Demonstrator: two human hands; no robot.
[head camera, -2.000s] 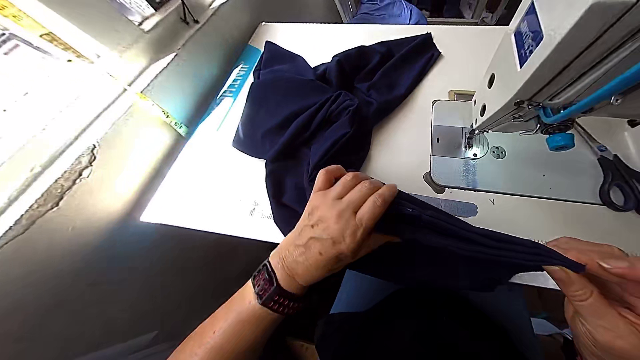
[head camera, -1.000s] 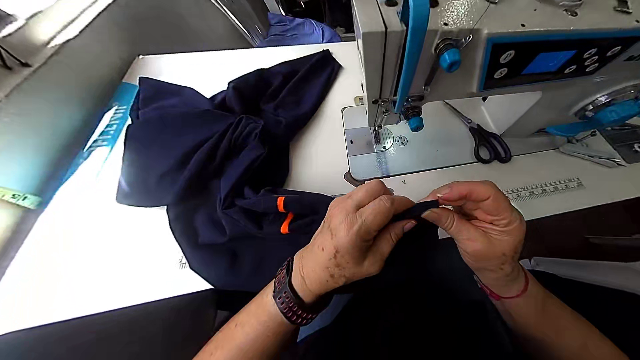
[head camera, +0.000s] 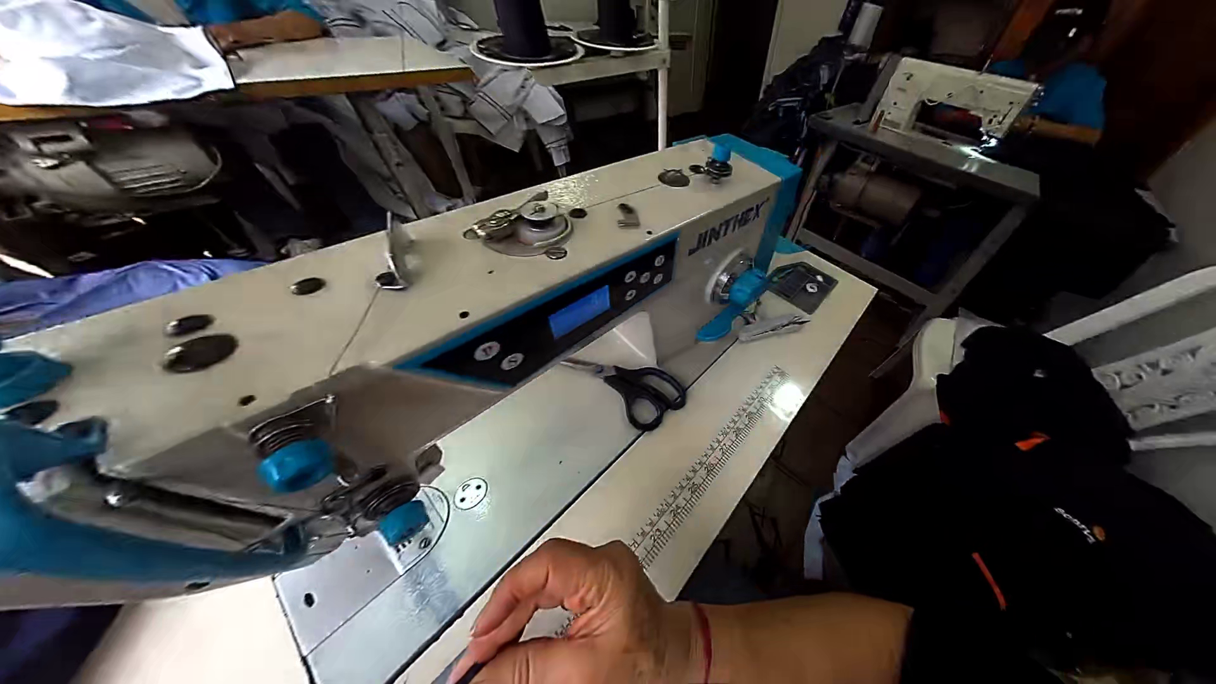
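Note:
My right hand (head camera: 579, 608), with a thin red cord at its wrist, is at the front edge of the white sewing table, thumb and fingers pinched on a bit of dark fabric (head camera: 465, 668) at the bottom of the view. Most of that fabric is cut off by the frame. A white and blue Jinthex sewing machine (head camera: 532, 285) spans the view just beyond the hand. Black-handled scissors (head camera: 651, 394) lie on its bed, and a printed ruler scale (head camera: 708, 465) runs along the table to their right. A piece of navy cloth (head camera: 57, 646) shows at the lower left. My left hand is out of view.
Dark garments with orange details (head camera: 1007, 494) hang over a white chair (head camera: 1140, 323) at the right. A co-worker's arm (head camera: 271, 33) rests on another table behind. A person in blue (head camera: 1069, 95) sits at a sewing machine (head camera: 950, 104) farther back. Thread cones (head camera: 521, 28) stand at the top.
The view has swung far to the right. One second ago both hands held the navy cloth together; now only my right hand shows. Orange marks were visible on the cloth then.

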